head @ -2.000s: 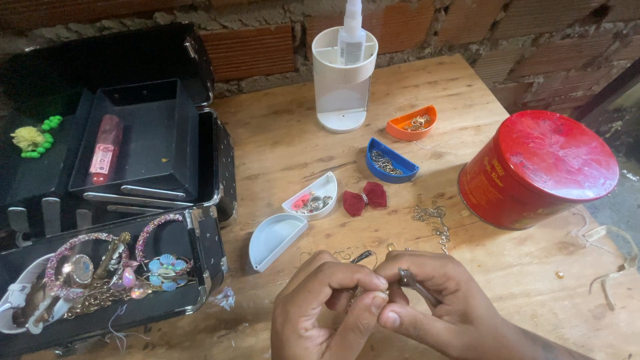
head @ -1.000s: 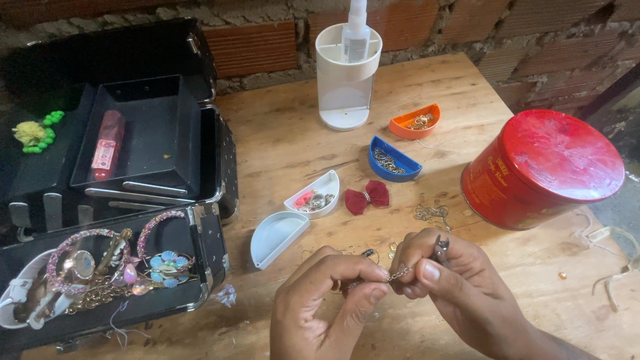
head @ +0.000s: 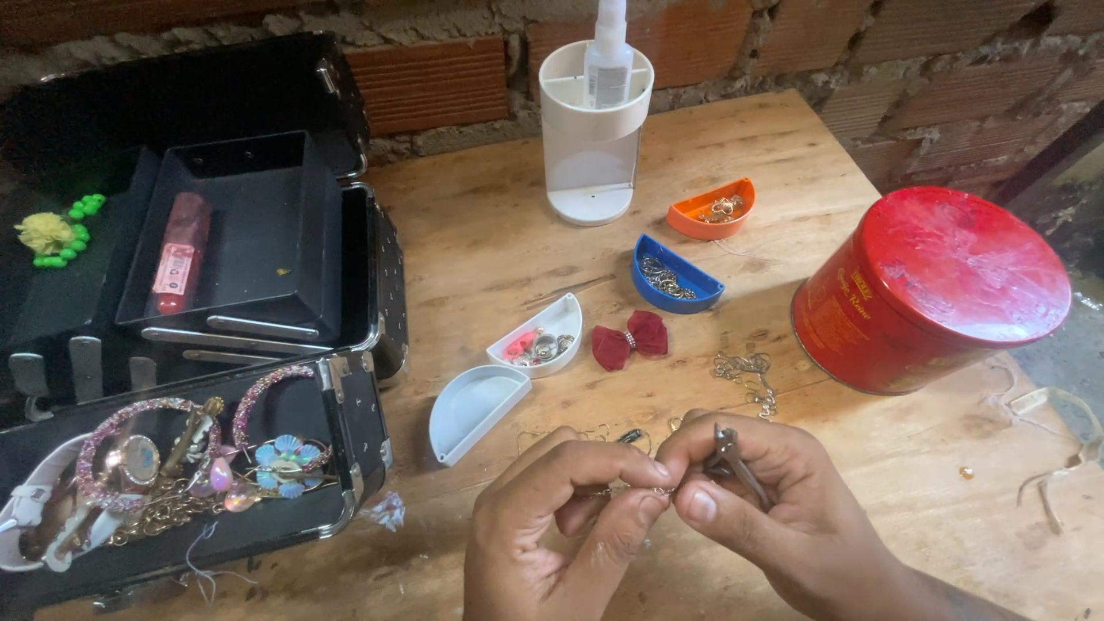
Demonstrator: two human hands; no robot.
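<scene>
My left hand (head: 565, 526) pinches a fine metal chain (head: 662, 491) between thumb and forefinger, low in the middle of the view. Against its fingertips, my right hand (head: 768, 500) pinches the same chain and also holds small metal pliers (head: 733, 461), whose jaws stick up past the forefinger. The fingers hide most of the chain and the handles. Behind the hands, more thin chain and a small dark clasp-like piece (head: 632, 436) lie on the wooden table. A heap of silvery chain (head: 747, 373) lies farther back, near a dark red bow (head: 630, 341).
Half-round trays, orange (head: 711, 210), blue (head: 680, 301), white (head: 535, 335) and pale grey (head: 479, 414), stand beyond my hands. A white holder (head: 592, 164) carries a bottle. At right is a red tin (head: 893, 293); at left, an opened black case (head: 366, 448) with jewellery. Brick wall behind.
The chain shows between my fingertips one second ago and is mostly covered by them now. Both hands stay close together, the pliers still in my right hand.
</scene>
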